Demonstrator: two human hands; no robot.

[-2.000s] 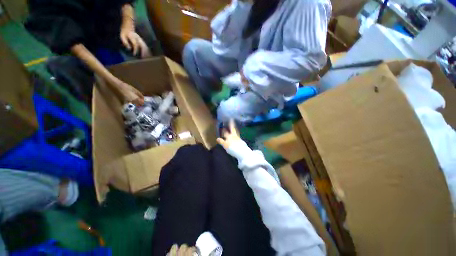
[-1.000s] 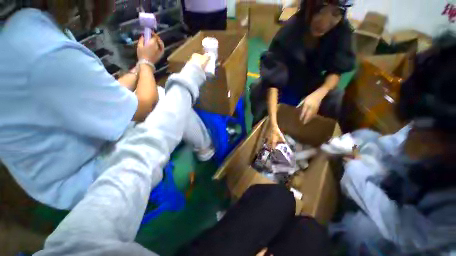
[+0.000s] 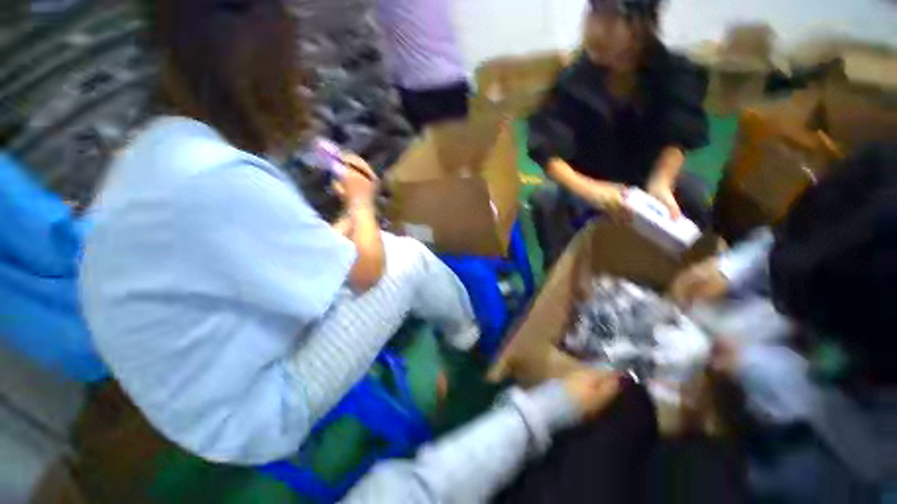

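Note:
The picture is blurred. My left hand (image 3: pixel 590 390) is low in the middle, over my black-trousered knee (image 3: pixel 610 443) at the near edge of the middle carton (image 3: pixel 541 340). Its fingers point right. Blur hides whether it holds anything. A jumble of small white and silver pieces (image 3: pixel 629 320) lies inside the carton. My right hand is not in view.
A person opposite holds a white box (image 3: pixel 664 219) over the carton. A right-hand neighbour's hands reach over its right side. A left neighbour holds a lilac fan (image 3: pixel 327 154). Another carton (image 3: pixel 448 202) stands on a blue stool (image 3: pixel 482 285).
My left hand has come back from the left carton to my knee; the white fan it held there no longer shows. The person opposite has raised a white box.

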